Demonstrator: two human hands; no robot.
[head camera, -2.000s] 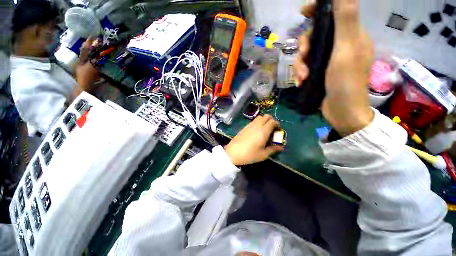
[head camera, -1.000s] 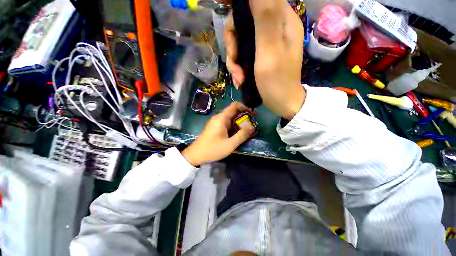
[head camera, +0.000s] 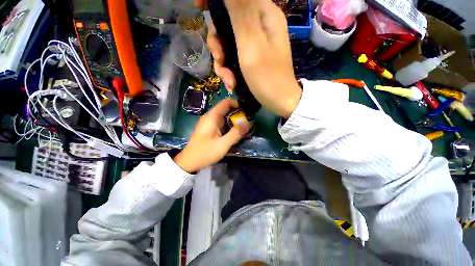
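My left hand (head camera: 208, 139) holds a small open smartwatch case (head camera: 240, 122) between thumb and fingers at the bench's front edge. A yellow-white block shows inside the case. My right hand (head camera: 260, 52) grips a thick black electric screwdriver (head camera: 227, 39), held steeply with its lower end at the far side of the case. The screwdriver's tip and any screw under it cannot be made out. Another watch (head camera: 195, 99) with a silver rim lies on the green mat, left of the held one.
Orange multimeter (head camera: 125, 47), tangled white cables (head camera: 67, 65) and white trays (head camera: 31, 218) are at left. A clear cup (head camera: 191, 54) and gold parts (head camera: 211, 83) stand behind the watch. A blue bin (head camera: 300, 31), a white pot (head camera: 333, 39) and hand tools (head camera: 375, 66) are at right.
The view has turned toward the right side of the bench. My right hand has come down from above the bench, bringing the screwdriver to the watch, which my left hand still holds.
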